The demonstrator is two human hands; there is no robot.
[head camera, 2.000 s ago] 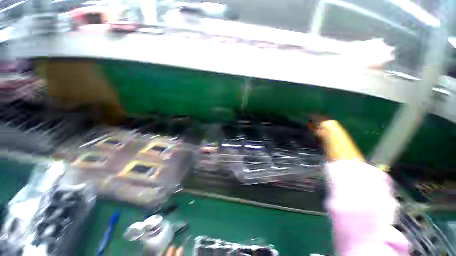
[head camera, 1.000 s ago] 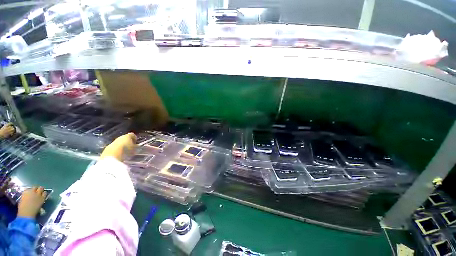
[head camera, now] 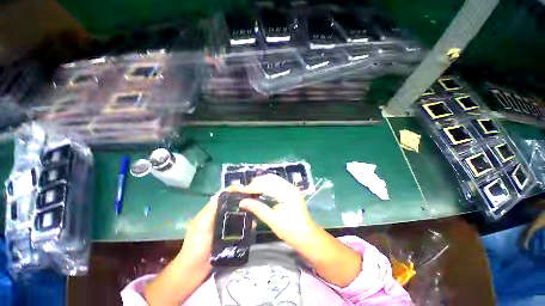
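Observation:
My left hand [head camera: 200,233] is shut on a black palm-sized device front [head camera: 234,246], held upright above my lap at the bench's front edge. Its face towards me has a square window outlined in pale white. My right hand [head camera: 281,209] has its fingertips at the upper part of the device front; whether they grip anything is unclear. A short clear tray [head camera: 297,174] of dark parts lies just behind my hands, partly hidden by them.
Blister trays stand at the back [head camera: 311,57] and back left [head camera: 128,101]. A bagged tray [head camera: 54,197], blue marker [head camera: 122,182] and white pump bottle [head camera: 176,170] lie left. White cloth [head camera: 368,178], yellowish pad [head camera: 410,140], post [head camera: 442,57] and framed-parts tray [head camera: 478,140] are right. Another person's hand [head camera: 535,230] shows.
The view has tilted down to the bench. The arm that reached over the back-left trays has gone from there; both hands are now at the front with the black device front.

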